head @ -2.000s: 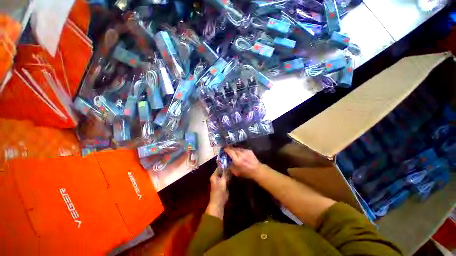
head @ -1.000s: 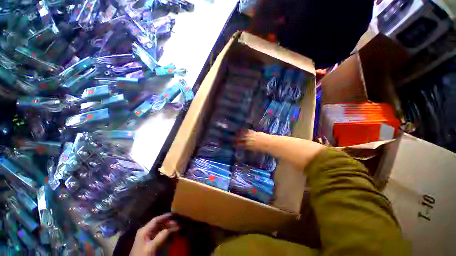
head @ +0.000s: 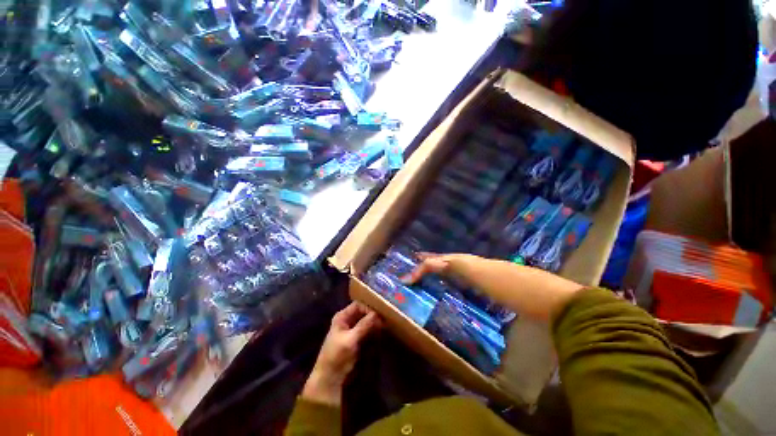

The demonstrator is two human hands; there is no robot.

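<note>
An open brown carton beside the table holds rows of bagged power banks with pale coiled cables. My right hand reaches into the carton near its left corner, with its fingers on the bagged units there; whether it grips one is hidden. My left hand is outside the carton, just below its near left corner, fingers curled; I cannot tell whether it holds anything. A block of upright bagged units stands at the table's edge.
A large loose heap of bagged power banks covers much of the white table. Orange boxes lie at the lower left. Another carton with orange boxes is at the right. A large dark shape is behind the carton.
The view has turned from the orange boxes to the carton. My right hand left the unit block, reached into the carton and moved towards its near left corner. My left hand is now closer to that corner.
</note>
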